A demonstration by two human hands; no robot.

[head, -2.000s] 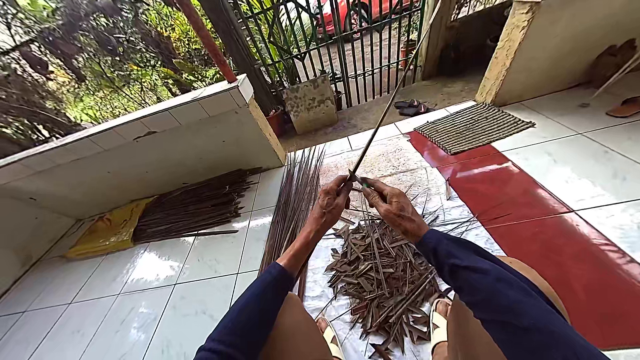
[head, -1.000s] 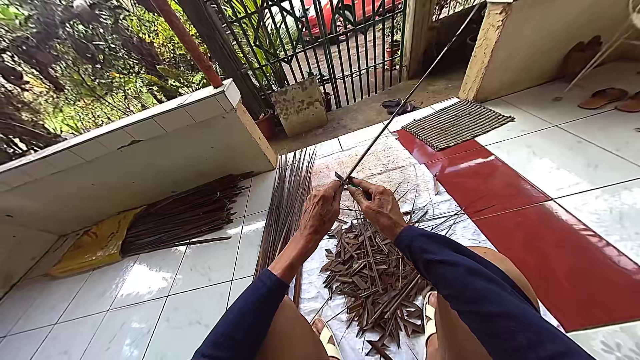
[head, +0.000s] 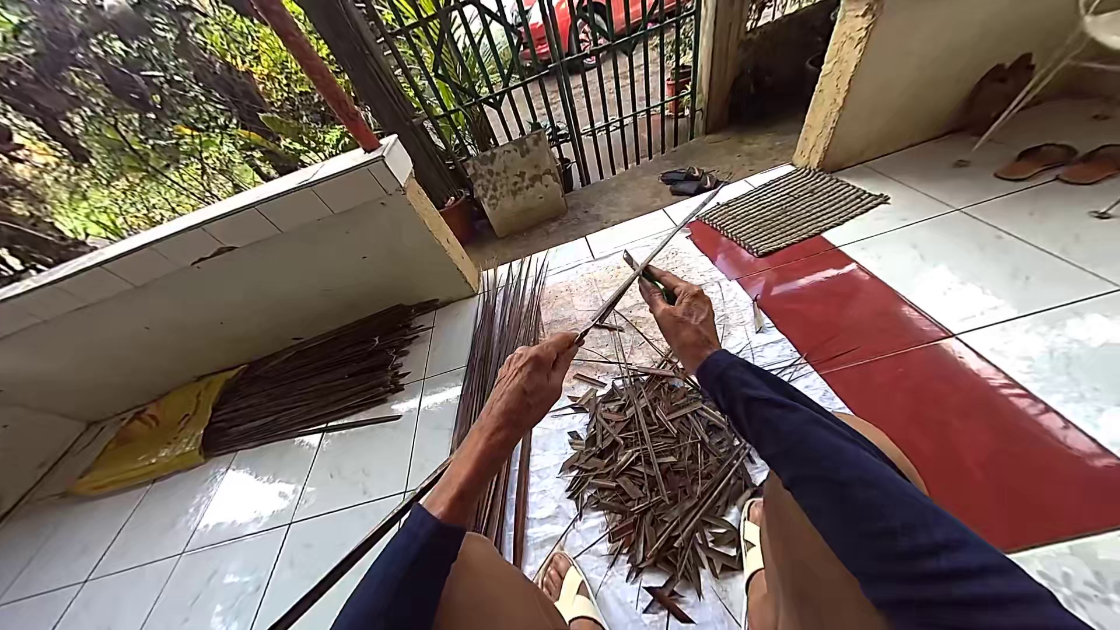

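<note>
My left hand (head: 534, 381) grips a long, thin palm-leaf strip (head: 612, 297), which slants up to the right in front of it; a dark length of leaf also trails behind that wrist to the lower left. In my right hand (head: 682, 319) is a small knife (head: 643, 267), its blade crossing the strip farther along. Below both hands a pile of short brown leaf scraps (head: 656, 472) lies on a white sheet (head: 560, 455). Beside the sheet, left of the pile, rests a bundle of thin brown midribs (head: 503, 350).
At the left, a stack of dark leaf strips (head: 315, 376) lies on a yellow sack (head: 162, 437) by a low wall (head: 289, 262). A woven mat (head: 792, 210) lies ahead to the right, near sandals (head: 691, 179). A metal gate (head: 560, 87) stands beyond.
My hands were close together at the strip; now they are apart, with the right one farther out. The strip's far end has come down and nearer, and a length now trails at lower left.
</note>
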